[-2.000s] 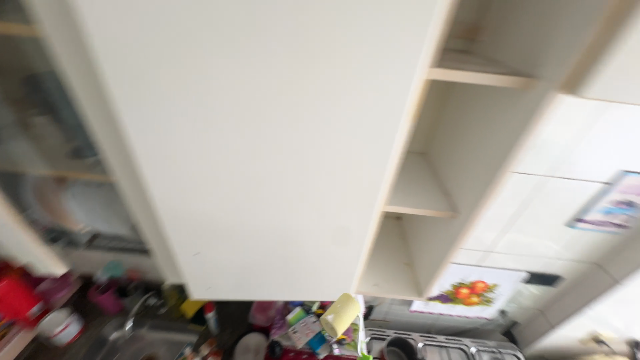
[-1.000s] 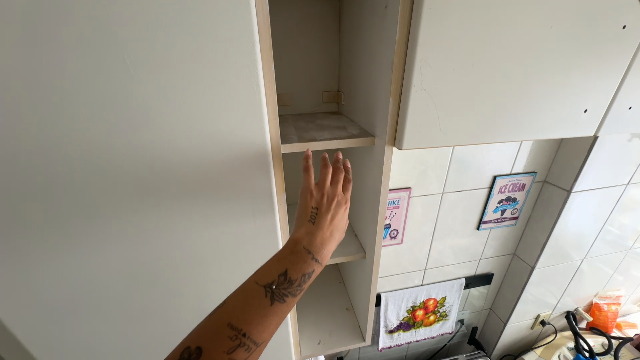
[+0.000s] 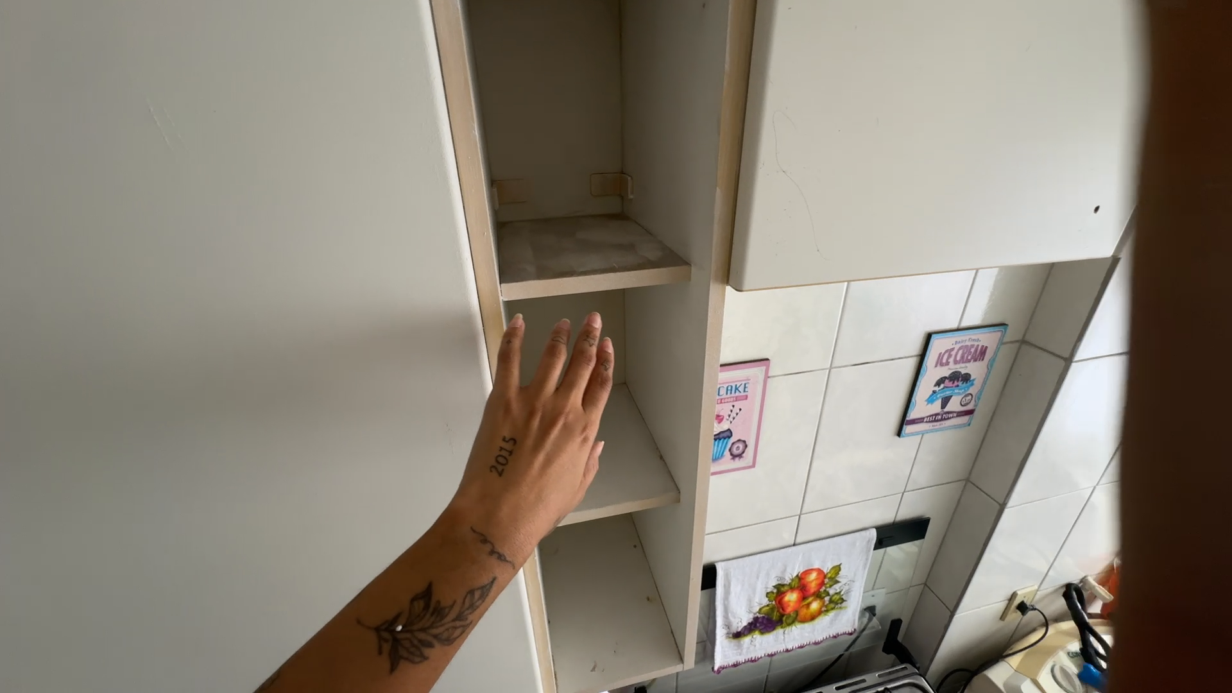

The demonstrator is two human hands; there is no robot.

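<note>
My left hand [image 3: 544,428] reaches up from the lower left, its back toward me and its fingers apart, holding nothing. It is in front of the middle compartment of a narrow open shelf unit [image 3: 717,385]. The fingertips lie just below the front edge of the upper shelf board [image 3: 597,281]; whether they touch anything cannot be told. A lower shelf board [image 3: 626,505] shows partly behind the hand. No objects show in the visible parts of the compartments, apart from small brackets [image 3: 608,185] at the back. My right hand is not in view.
A large white cabinet door [image 3: 241,289] stands at the left, a white wall cabinet [image 3: 924,144] at the upper right. Below hang a fruit-print towel [image 3: 794,602] and two small signs. A stove [image 3: 876,681] is at the bottom. A blurred dark brown shape [image 3: 1184,346] fills the right edge.
My left hand, out of view two seconds ago, came up in front of the shelf unit and is still there. The view has shifted strongly to the right since the first frame.
</note>
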